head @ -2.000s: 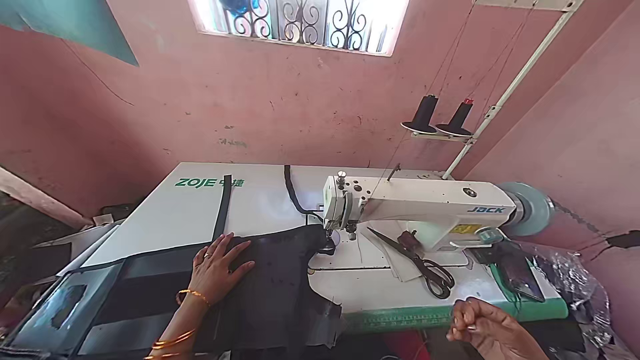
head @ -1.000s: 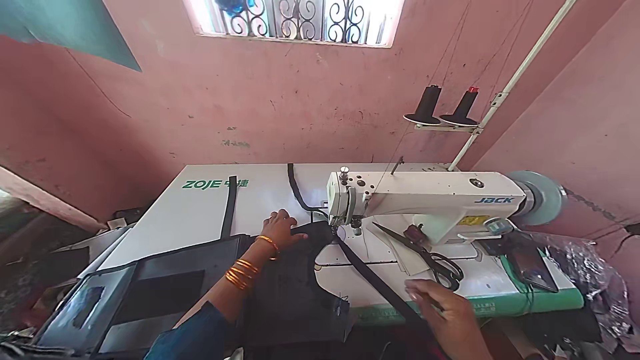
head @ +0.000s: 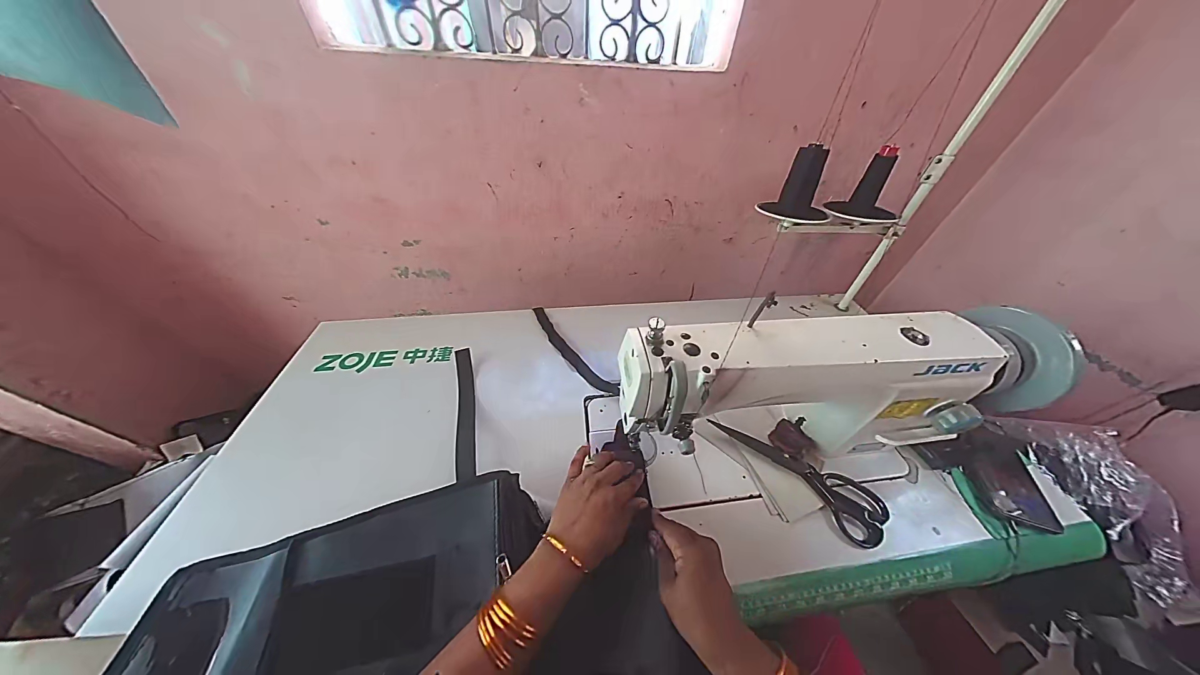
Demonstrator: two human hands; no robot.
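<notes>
A white Jack sewing machine (head: 806, 361) stands on the white table. My left hand (head: 600, 502) lies just below its needle area, fingers pressing on dark material (head: 600, 609). Nearer the front, my right hand (head: 689, 572) has its thumb and fingers on the right edge of that material. A large black sewn piece with a clear panel and a zipper (head: 375, 581) spreads over the table's left front. One black strap (head: 466, 412) lies upright in view beyond that piece; another black strap (head: 567, 352) runs behind the machine head. The needle tip is hidden.
Black-handled scissors (head: 834, 497) lie open on pale paper right of the needle area. Two black thread cones (head: 804, 183) sit on the stand behind. A green measuring edge (head: 844, 589) borders the table front. A dark phone-like object (head: 1022, 497) and clear plastic (head: 1106, 478) lie at right.
My right hand has moved left from beside the scissors to the material. My left hand has come down nearer my body, below the needle area. The black strip my right hand was at has been drawn in.
</notes>
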